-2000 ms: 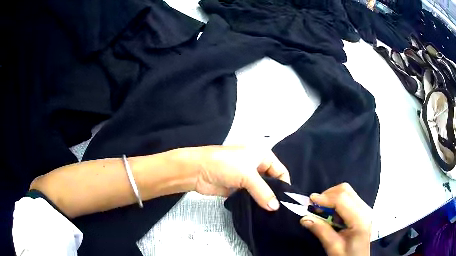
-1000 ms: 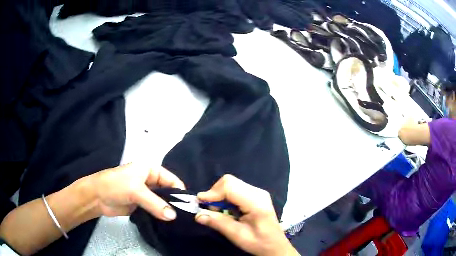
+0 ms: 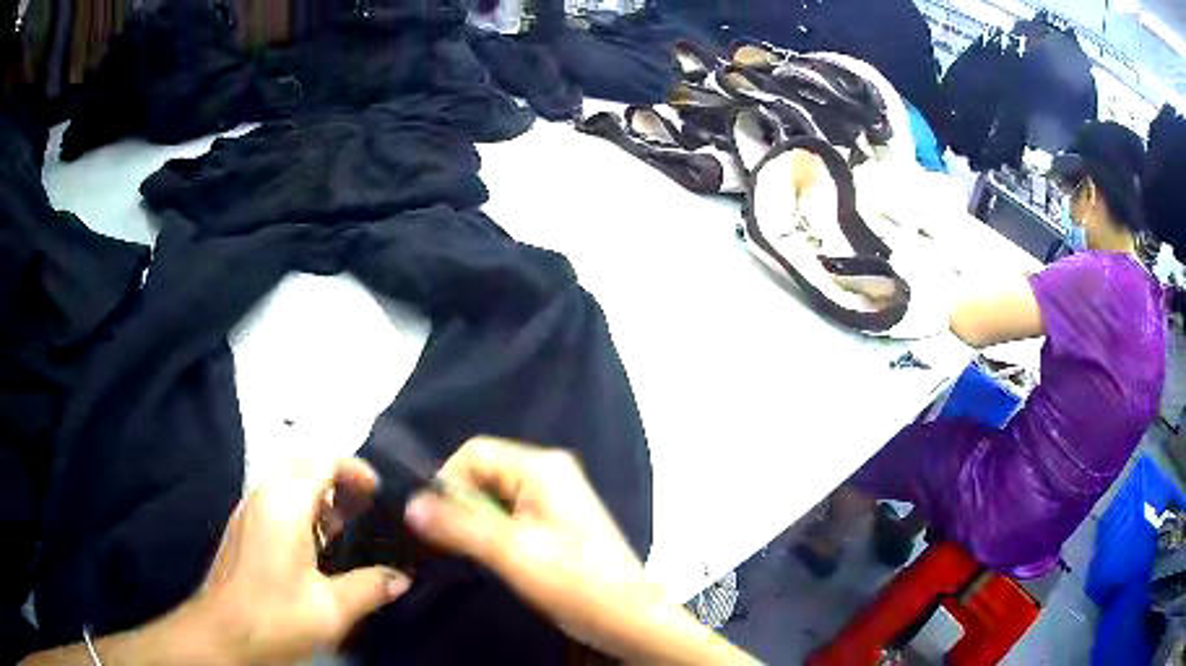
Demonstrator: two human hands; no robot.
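Observation:
Black trousers (image 3: 520,351) lie spread on the white table, with two wide legs towards me and the gathered waist at the far end. My left hand (image 3: 280,566) is at the lower end of the right-hand leg, holding the dark hem (image 3: 377,501) between fingers and thumb. My right hand (image 3: 533,527) is beside it, fingers curled at the cloth. The snips are mostly hidden in the right hand; only a small greenish part shows, and the blades cannot be made out. Both hands are slightly blurred.
Dark-edged cream looped pieces (image 3: 832,306) are heaped at the far right of the table (image 3: 702,403). A person in purple (image 3: 1093,377) sits at the right edge on a red stool (image 3: 897,612). More black garments (image 3: 39,299) lie at left and at the back.
The view has swung right and up, showing more of the seated person. The blades, visible before at the hem, no longer show. My right hand has turned and closed in on the cloth.

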